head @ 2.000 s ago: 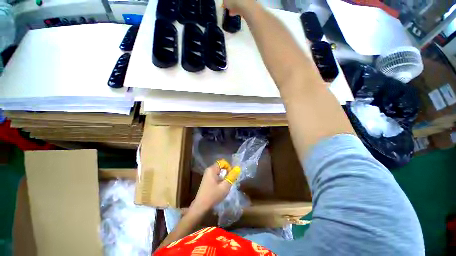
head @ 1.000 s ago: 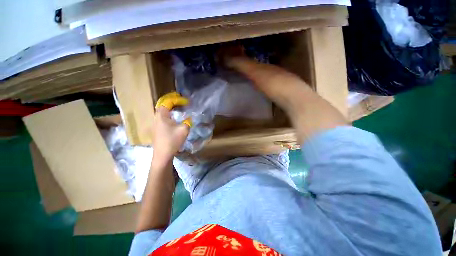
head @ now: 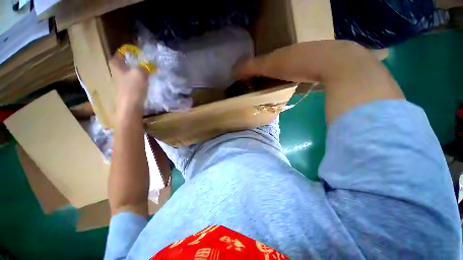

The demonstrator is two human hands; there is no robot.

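Observation:
The open carton (head: 213,118) stands directly before me, dark inside. My left hand (head: 131,71), with yellow finger cots (head: 130,50), is at its left side and holds a bunch of clear poly bags (head: 165,76). My right hand (head: 246,73) is inside the carton near the front wall, blurred and partly in shadow. A dark thing (head: 238,89) lies just below it; I cannot tell whether the hand grips it. Dark, shiny bagged parts (head: 193,18) lie at the back of the carton. A pale flat patch (head: 218,53) shows between them and my hands.
A waste carton with an upright flap (head: 61,147) and white crumpled bags (head: 101,137) is on the green floor at left. Cardboard sheets (head: 38,68) are stacked at upper left. A black bin liner (head: 381,23) is at upper right.
The view has tilted down. My right hand has come from the white-topped stack into the carton, first to its back, now to its front. My left hand still holds the bags, now farther left.

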